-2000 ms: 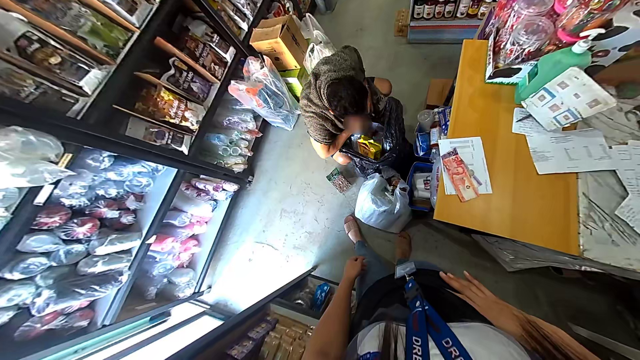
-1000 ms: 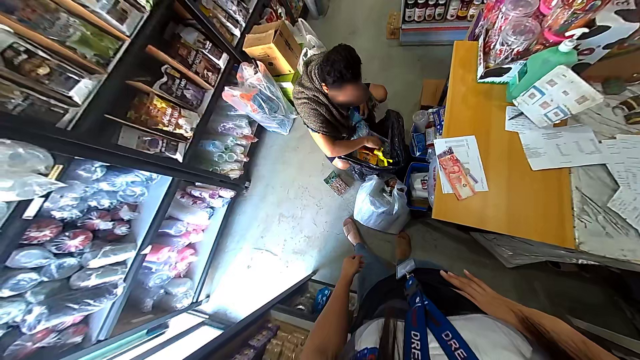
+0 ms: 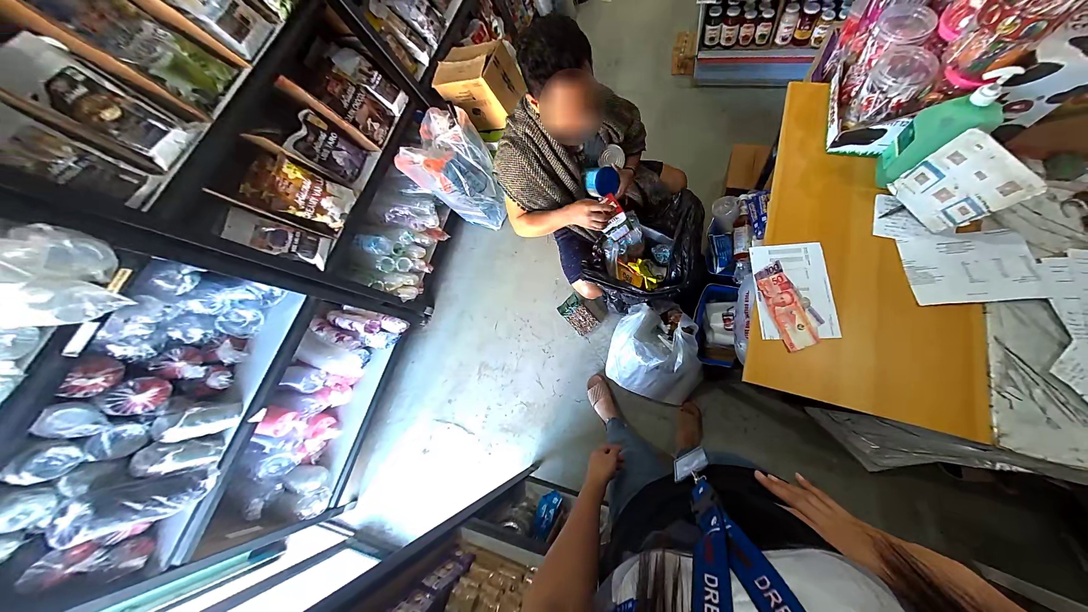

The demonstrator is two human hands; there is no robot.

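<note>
My left hand [image 3: 604, 464] rests by my left knee with its fingers loosely curled; whether they are fully closed is hard to tell. Flat on my right thigh, with fingers apart and nothing held, lies my right hand [image 3: 797, 501]. Between the two hands, a badge [image 3: 690, 463] hangs on a blue lanyard [image 3: 712, 544]. In front of my feet stands a filled white plastic bag [image 3: 654, 353]. Beyond it a crouching person holds a blue-lidded container [image 3: 602, 181] and a small red and white packet [image 3: 612, 217] over an open black plastic bag [image 3: 687, 246] of mixed packages.
A wooden desk [image 3: 867, 374] at the right bears banknotes [image 3: 786, 306], papers [image 3: 960, 263] and a green pump bottle [image 3: 939, 127]. Blue crates [image 3: 718, 327] stand beside it. Shelves of packaged goods [image 3: 293, 187] line the left. A flat packet [image 3: 578, 314] lies on the floor near a cardboard box [image 3: 480, 83].
The other person has lifted their head and now holds up the blue-lidded container and the packet, not seen in their hands one second ago. My two hands have stayed in place.
</note>
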